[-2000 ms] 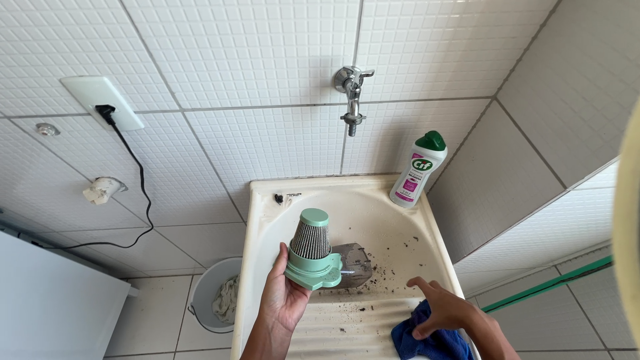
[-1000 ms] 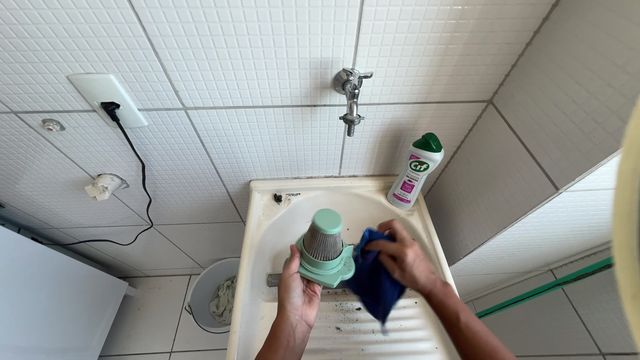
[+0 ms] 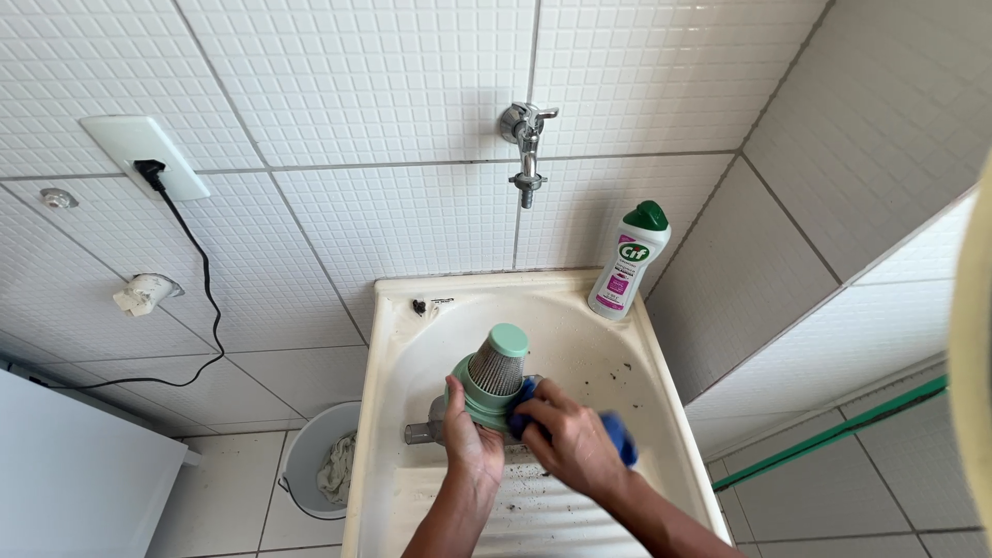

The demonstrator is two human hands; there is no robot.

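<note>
My left hand [image 3: 474,442] grips the green plastic base of a vacuum cleaner's cone-shaped filter [image 3: 498,368], its pleated grey mesh and green cap tilted up over the laundry sink [image 3: 674,411]. Pressed against the right side of that base is a blue cloth [image 3: 620,440], bunched in my right hand [image 3: 570,438]; part of it sticks out past the hand. Beneath the filter lies a clear plastic dust container [image 3: 421,432], mostly hidden by my hands, with its tube end showing at the left. Dark bits of dirt are scattered over the basin and the ribbed slope.
A Cif cleaner bottle [image 3: 629,260] stands on the sink's back right corner. Above the basin, a metal tap [image 3: 528,155] juts from the tiled wall. A grey bucket [image 3: 306,457] holding a cloth is on the floor at left. A black power cord [image 3: 208,287] hangs from the outlet.
My right hand has picked up the blue cloth from the sink's ribbed slope and brought it against the filter's base. My left hand still holds the filter, now turned somewhat.
</note>
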